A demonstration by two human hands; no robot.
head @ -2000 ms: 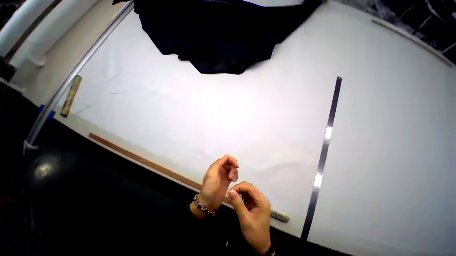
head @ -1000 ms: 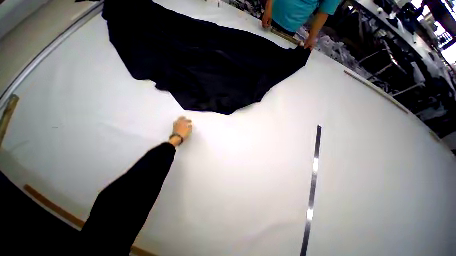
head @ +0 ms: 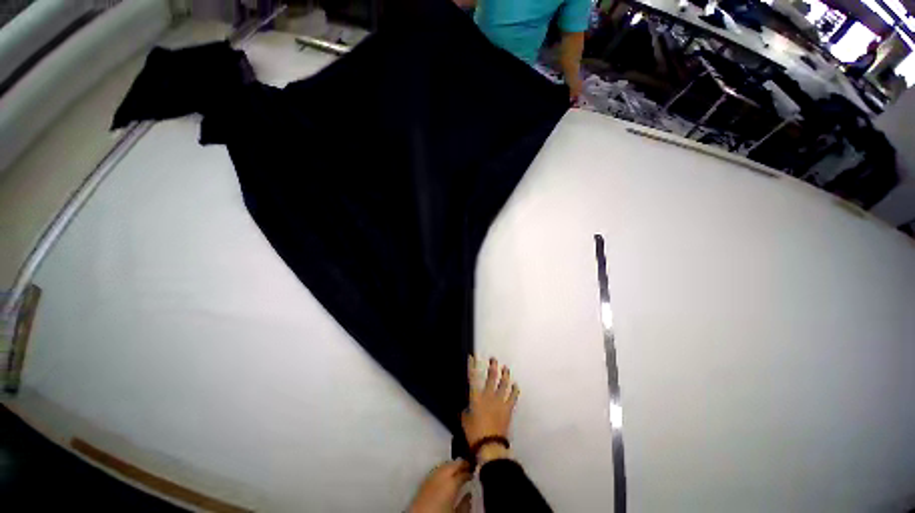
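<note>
The black fabric [head: 401,170] stretches across the white table surface [head: 251,331] from the far side to a narrow corner near me. My left hand [head: 441,488], partly cut off by the bottom edge, is closed at the fabric's near corner. My right hand [head: 491,403], with a dark bracelet, lies palm down with fingers spread at the fabric's right edge, just beyond my left hand. The thin steel ruler [head: 611,371] lies loose on the white surface to the right of my hands.
A person in turquoise [head: 527,25] stands opposite, a hand at the fabric's far right corner. A silvery rail [head: 85,190] crosses the left end, with a mottled bar weight [head: 24,336] beside it. A brown strip [head: 150,476] lies along the near edge. White rolls [head: 100,85] are at upper left.
The fabric's near part has been drawn from mid-table to the near side, into a point. My right hand has come back with it, and my left hand has come into view.
</note>
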